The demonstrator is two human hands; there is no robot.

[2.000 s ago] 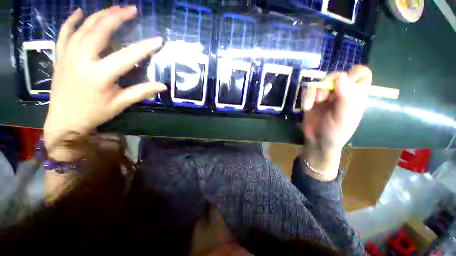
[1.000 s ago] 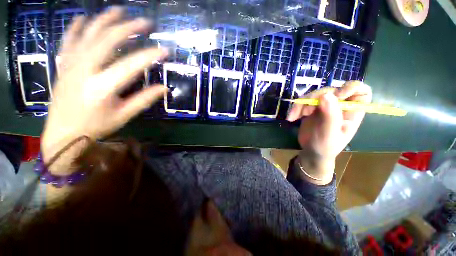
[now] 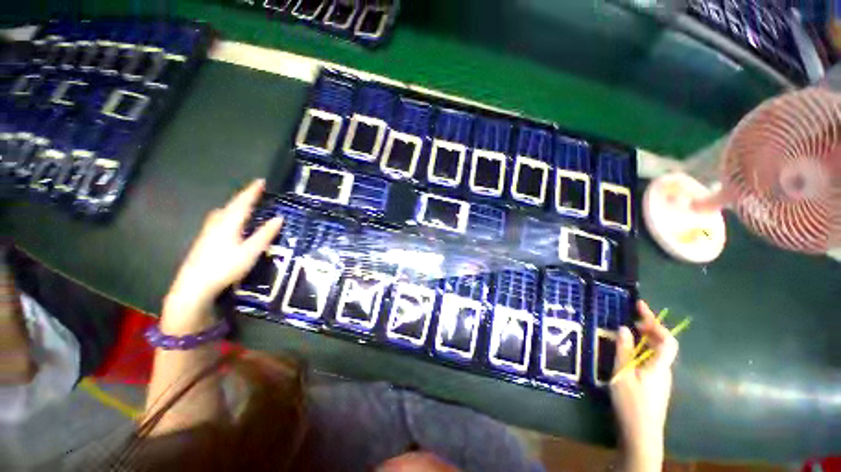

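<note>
A large black blister tray (image 3: 396, 198) lies in front of me, holding rows of blue-edged front housings (image 3: 458, 323) with dark windows in pale frames. A clear film (image 3: 406, 253) lies over part of the near row and the middle. My left hand (image 3: 217, 253) is at the tray's left edge with thumb and fingers apart. My right hand (image 3: 648, 359) is at the near right corner of the tray and holds yellow tweezers (image 3: 653, 348), which point up and right. The tweezer tips are too blurred to tell if they hold anything.
A pink fan (image 3: 784, 175) on a round base (image 3: 684, 218) stands right of the tray. Another tray of housings (image 3: 101, 92) lies at the left, and part of one shows at the top (image 3: 355, 17). A red item (image 3: 129, 348) is below the bench at left.
The view has widened and shows the whole tray, the fan and other trays. My left hand has moved from over the housings to the tray's left edge, my right hand to its right corner.
</note>
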